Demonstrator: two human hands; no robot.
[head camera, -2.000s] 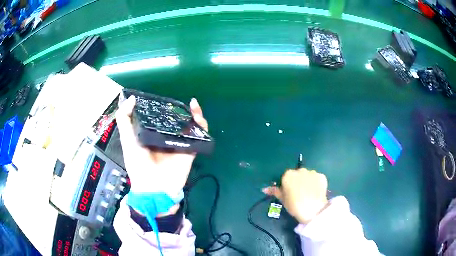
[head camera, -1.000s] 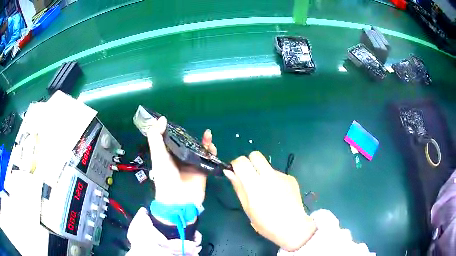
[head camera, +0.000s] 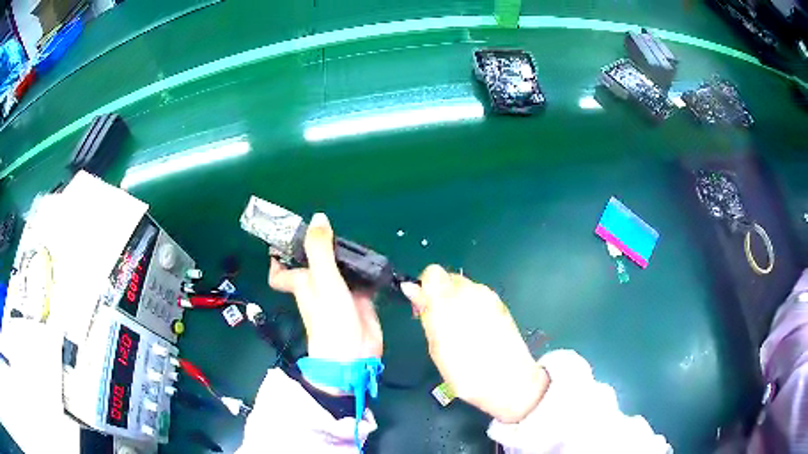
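My left hand (head camera: 332, 288) is closed around the camera unit (head camera: 354, 260), which is now turned on edge, its grey textured end (head camera: 271, 221) pointing up left and its dark side showing. My right hand (head camera: 474, 341) pinches a black plug (head camera: 405, 283) at the unit's lower right end. The plug touches the unit; how far it sits in is hidden by my fingers. A blue band is around my left wrist.
Power supplies (head camera: 142, 363) with red digits and clip leads (head camera: 205, 302) stand at left. Open housings (head camera: 509, 81) lie at the back. A colour card (head camera: 627, 232) lies right, beside a black tray (head camera: 749, 310) with a yellowish ring (head camera: 758, 249). A person's sleeve (head camera: 788, 372) is at far right.
The unit has turned from board-side up to on edge. My right hand has moved from the bench up to the unit's end with the plug. The view has shifted.
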